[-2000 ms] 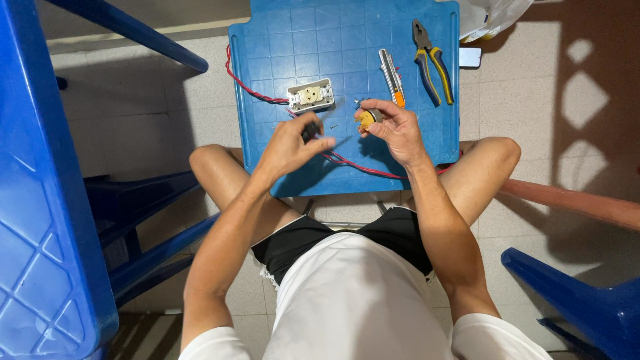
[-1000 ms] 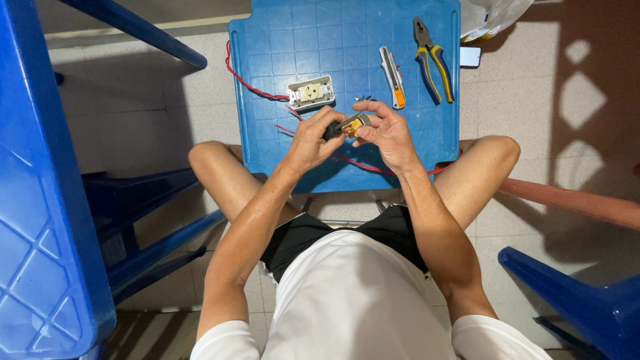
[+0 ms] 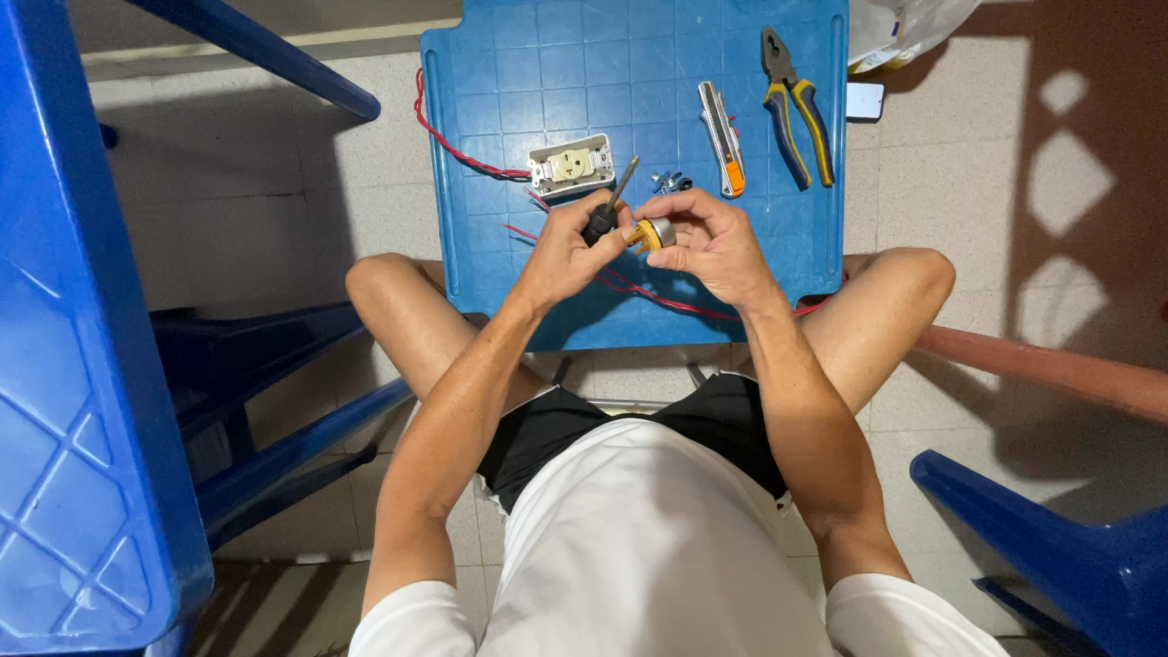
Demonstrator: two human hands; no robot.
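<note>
My left hand (image 3: 577, 245) grips a screwdriver (image 3: 606, 219) by its black handle, the shaft pointing up and away, while its thumb and fingertips touch the prongs of a yellow and silver electrical plug (image 3: 655, 234). My right hand (image 3: 712, 242) holds the plug's silver side between thumb and fingers. Just beyond the hands, an electrical outlet in a white box (image 3: 573, 166) lies on the blue plastic table (image 3: 584, 55), joined to twisted red and black wires (image 3: 461, 155). Small metal parts (image 3: 671, 182) lie beyond my right hand.
A utility knife (image 3: 724, 141) and combination pliers (image 3: 796, 109) lie at the table's right side. More red wire (image 3: 671, 306) runs under my hands to the right. Blue plastic furniture (image 3: 82, 365) stands at the left, and another blue piece (image 3: 1049, 538) at the lower right.
My left hand has come in from the left with the screwdriver and now meets the plug. The screwdriver's shaft now points up and away. My right hand keeps hold of the plug.
</note>
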